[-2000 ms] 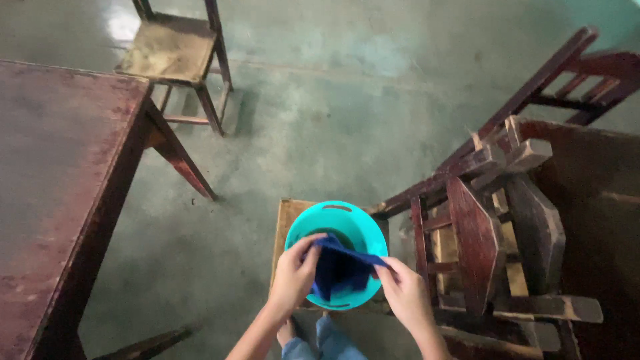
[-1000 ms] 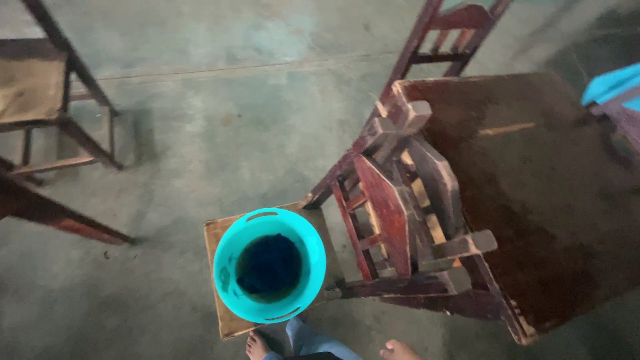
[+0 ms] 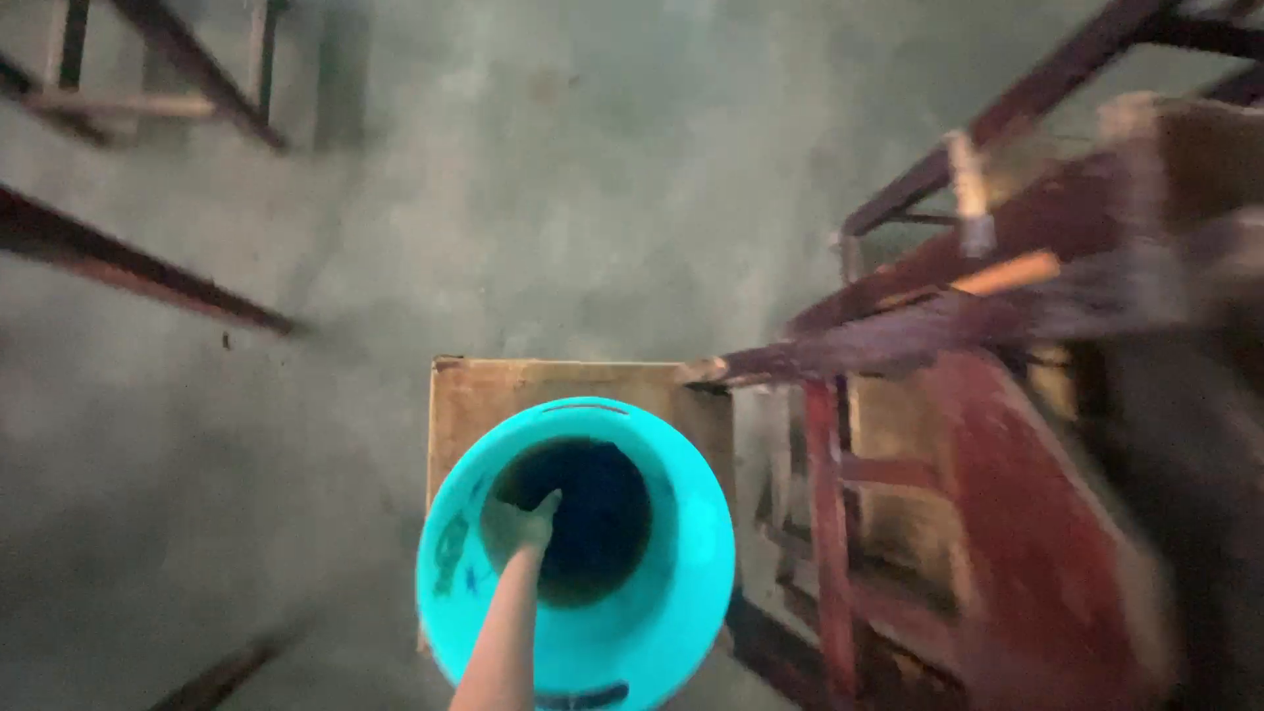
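A turquoise plastic bucket [image 3: 691, 553] stands on a wooden stool or chair seat [image 3: 474, 390]. Dark liquid and a dark blue cloth [image 3: 602, 513] lie in the bottom of it. My left hand [image 3: 533, 523] reaches down inside, at the left edge of the cloth, its thumb side towards the cloth. The fingers are blurred and partly sunk in the liquid, so whether they grip the cloth does not show. My right hand is out of view.
Dark red wooden chairs [image 3: 1027, 513] crowd close on the right, one rail end reaching the stool's corner. Furniture legs [image 3: 148, 272] stand on the left over the concrete floor [image 3: 592, 197]. Another chair's legs [image 3: 197, 74] show at the upper left.
Two seconds ago both hands held the blue cloth up over the bucket. One second ago it lay inside with no hand on it; now my left hand is in the bucket. The view has shifted.
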